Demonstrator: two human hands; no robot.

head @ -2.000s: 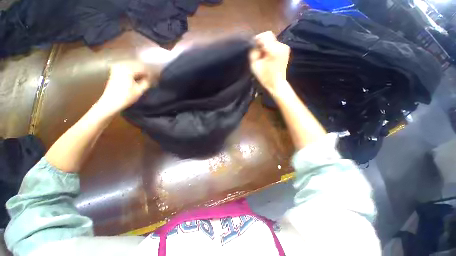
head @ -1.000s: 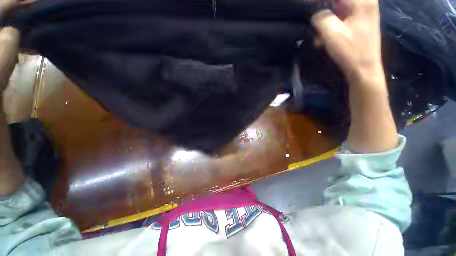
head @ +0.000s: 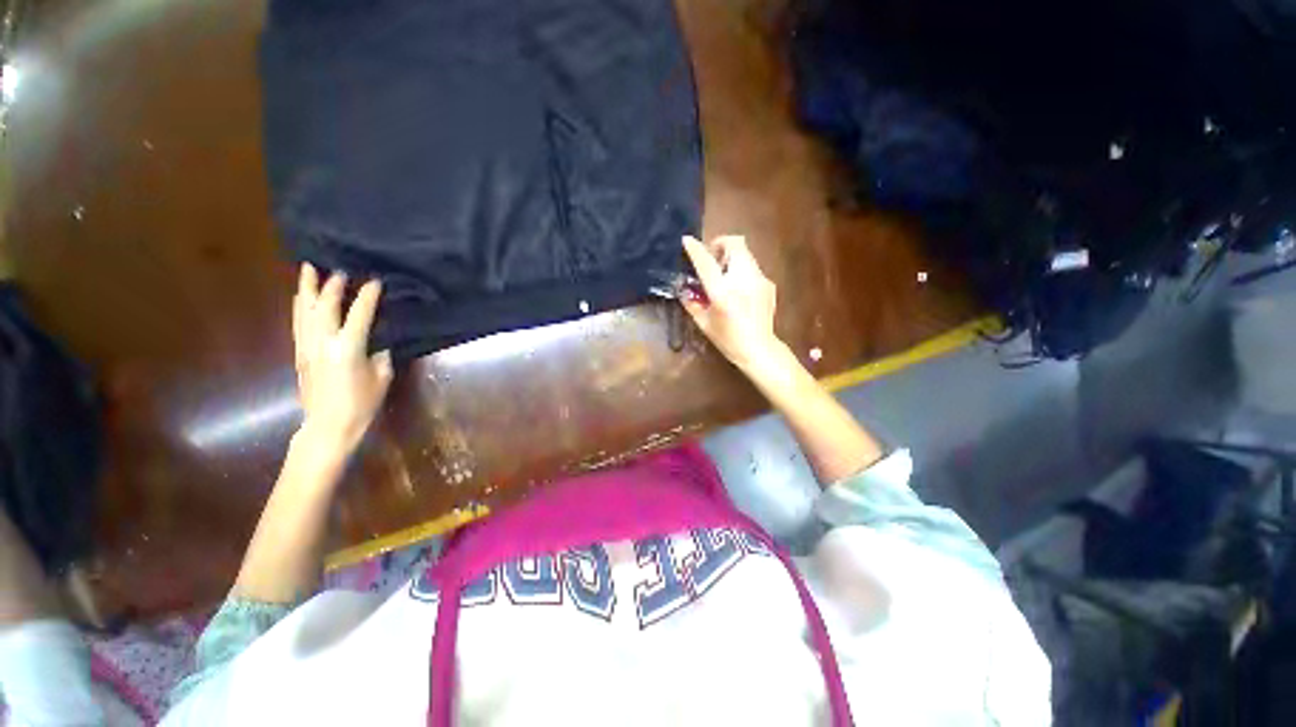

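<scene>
A black garment [head: 469, 128] lies flat on the brown table [head: 469, 440], its far end cut off by the top edge of the picture. Its waistband [head: 512, 305] runs along the near edge. My left hand [head: 337, 348] rests at the left end of the band, fingers spread on the cloth; its thumb is at the band's edge. My right hand [head: 732, 298] is at the right end of the band and holds small thread snips [head: 671, 290], silver blades pointing left over the cloth, with a bit of red showing at the fingers.
A large dark garment stack [head: 1052, 156] with white labels and hanging threads stands at right. A dark cloth heap [head: 43, 426] lies at left, with another person's sleeve [head: 43, 675] below it. Yellow tape [head: 910, 351] marks the table's near edge.
The garment was held up and spread between both hands; now it lies flat on the table. My hands have come down and closer together, and the snips show in my right hand.
</scene>
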